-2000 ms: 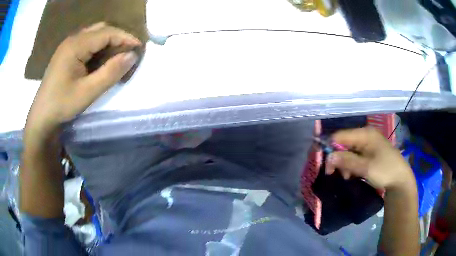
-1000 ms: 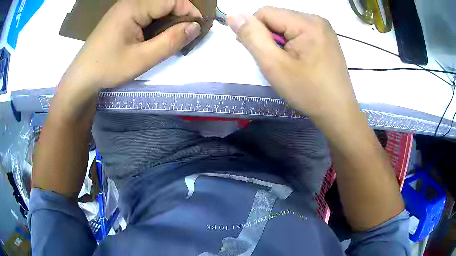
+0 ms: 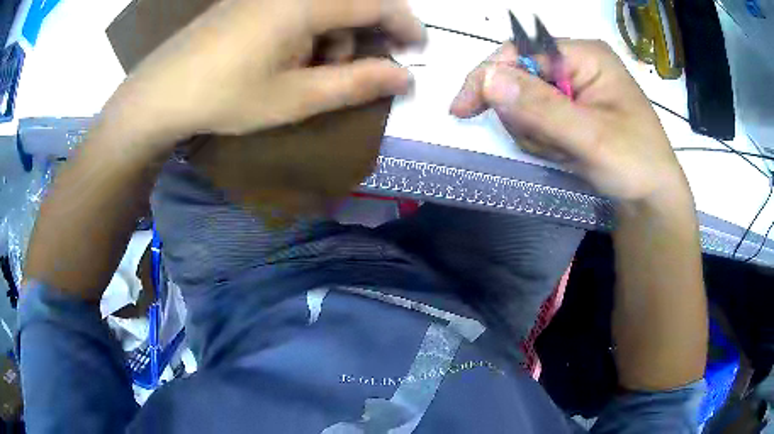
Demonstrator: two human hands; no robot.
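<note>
My left hand point(image 3: 280, 72) is at the upper left, blurred, with its fingers bent around an edge of the brown cloth piece point(image 3: 297, 157). The cloth hangs below the hand over the table's front edge, and another part of it shows at the upper left. My right hand point(image 3: 569, 110) holds small thread snips point(image 3: 535, 51) with dark pointed blades and blue and pink parts. The blades point up and stand apart. The snips do not touch the cloth. A thin thread seems to run between the hands.
Yellow scissors point(image 3: 652, 38) and a black flat rectangle point(image 3: 704, 68) lie at the upper right of the white table point(image 3: 450, 106). Dark cables cross the right side. A ruler strip point(image 3: 492, 191) runs along the front edge. A red basket point(image 3: 550, 318) is below.
The right hand came up from below the table to the cloth, then moved right with the snips. The cloth now hangs below the left hand, over the table's edge.
</note>
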